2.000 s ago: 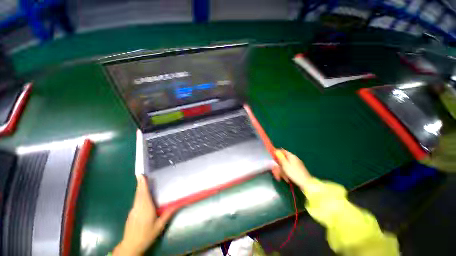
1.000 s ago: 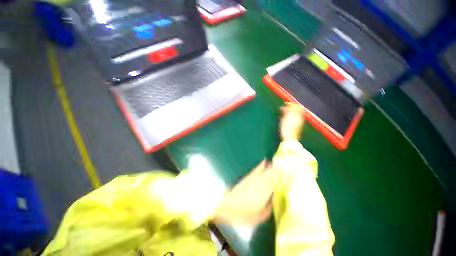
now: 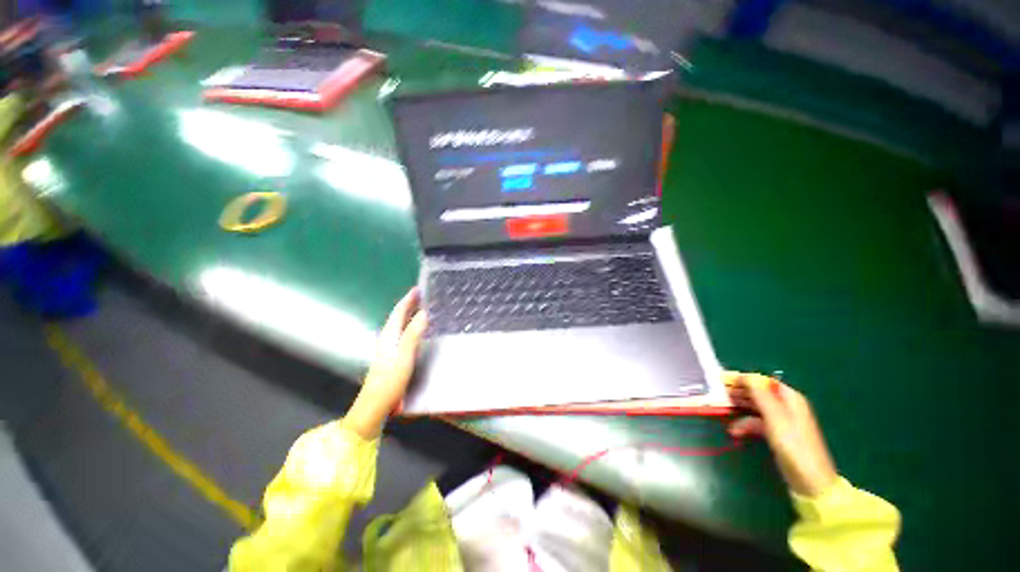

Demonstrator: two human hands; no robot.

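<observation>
An open laptop lies in front of me on a white sheet and a red pad. Its dark screen shows white text, blue buttons, a long white bar and one red button. My left hand grips the laptop's left edge. My right hand is at its front right corner, fingers bent. A thin red earphone cable runs from my right fingers down to my lap. The plug itself cannot be made out.
A yellow tape roll lies to the left on the green bench. Another laptop on a red pad is at the back left, one stands behind mine, and one is at the right edge. A person's yellow-green sleeve shows far left.
My view has swung. My hands have moved from close together below two laptops to either side of one laptop with a red button on screen. The red cable shows again.
</observation>
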